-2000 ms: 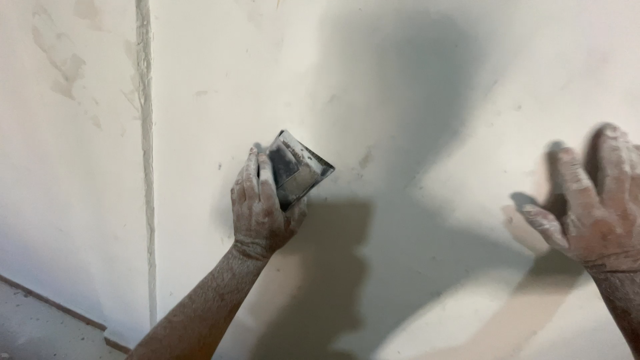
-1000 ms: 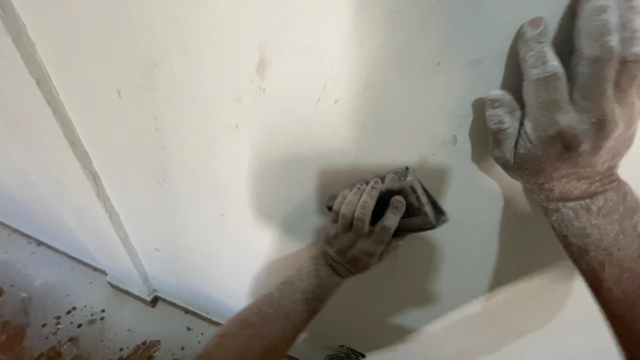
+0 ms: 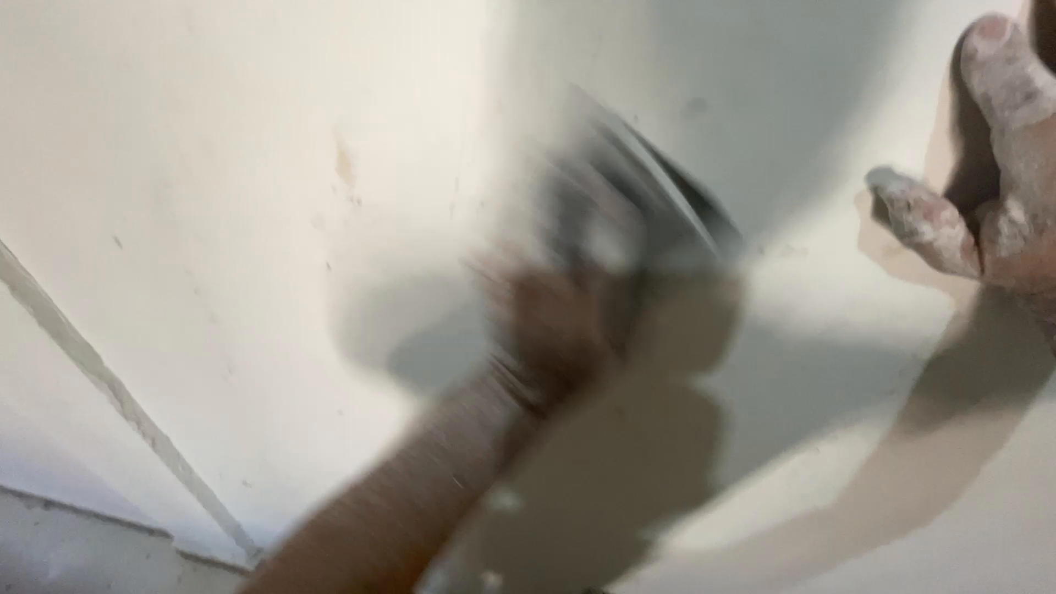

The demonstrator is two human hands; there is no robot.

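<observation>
My left hand (image 3: 569, 289), blurred by motion, grips a dark, flat hand tool, seemingly a sanding block (image 3: 652, 181), against the pale wall (image 3: 247, 206). The block lies tilted, its pale edge toward the upper right, and my fingers are too blurred to tell apart. At the right edge my right hand (image 3: 990, 173), coated in white dust, rests on or very near the wall with its thumb and a finger apart. Nothing shows in it, and part of it is cut off by the frame.
A grey groove or seam (image 3: 107, 379) runs diagonally down the wall at the left. Near the lower left corner, the wall's bottom edge meets a pale floor (image 3: 74, 544). Small marks and shadows of my arms lie on the wall.
The block in my left hand has turned from nearly level to steeply tilted and moved up relative to my right hand. My right hand stands farther toward the right edge of the view.
</observation>
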